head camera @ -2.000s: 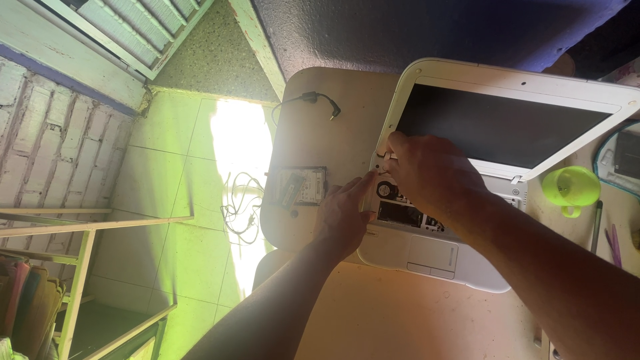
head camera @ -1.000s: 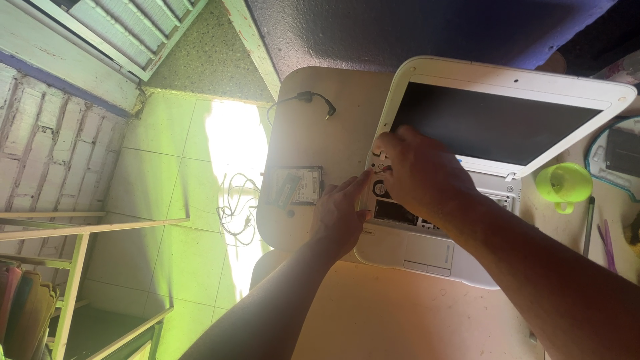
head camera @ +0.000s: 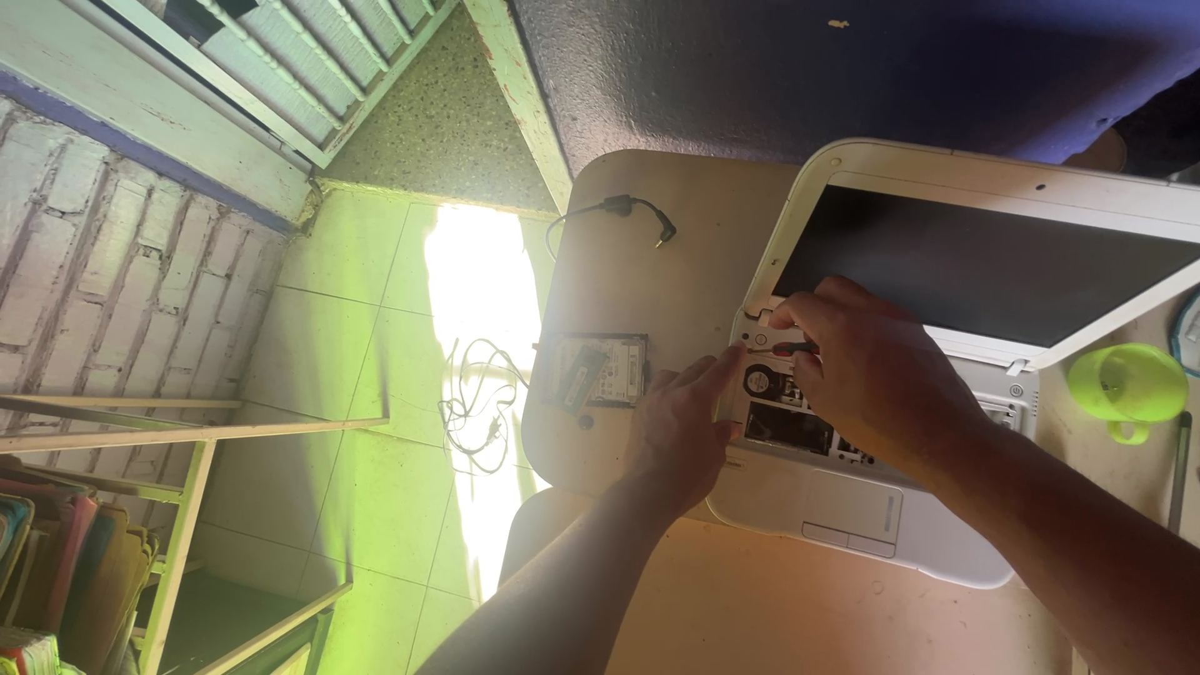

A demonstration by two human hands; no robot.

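A white laptop (head camera: 797, 492) lies on the table with its lid raised and its keyboard area open, showing a round fan (head camera: 766, 381) and inner parts. My right hand (head camera: 867, 375) grips a small screwdriver (head camera: 795, 348) with a red and black handle, its shaft pointing left at the laptop's upper left corner, near the hinge. My left hand (head camera: 682, 436) rests at the laptop's left edge, fingertips close to the screwdriver's tip; whether it pinches anything is hidden. Left of it lies a hard drive (head camera: 623, 370) with a memory module (head camera: 583, 379) on top.
A cable with a barrel plug (head camera: 666, 230) lies on the table (head camera: 694, 206) at the back; its cord hangs in loops (head camera: 483, 408) on the left. A green cup (head camera: 1125, 384) and a pen (head camera: 1179, 473) are at the right. A metal-framed shelf (head camera: 187, 525) with folders stands lower left.
My right hand has shifted slightly at the laptop's upper left corner, and the screwdriver now shows between its fingers. My left hand stays at the laptop's left edge.
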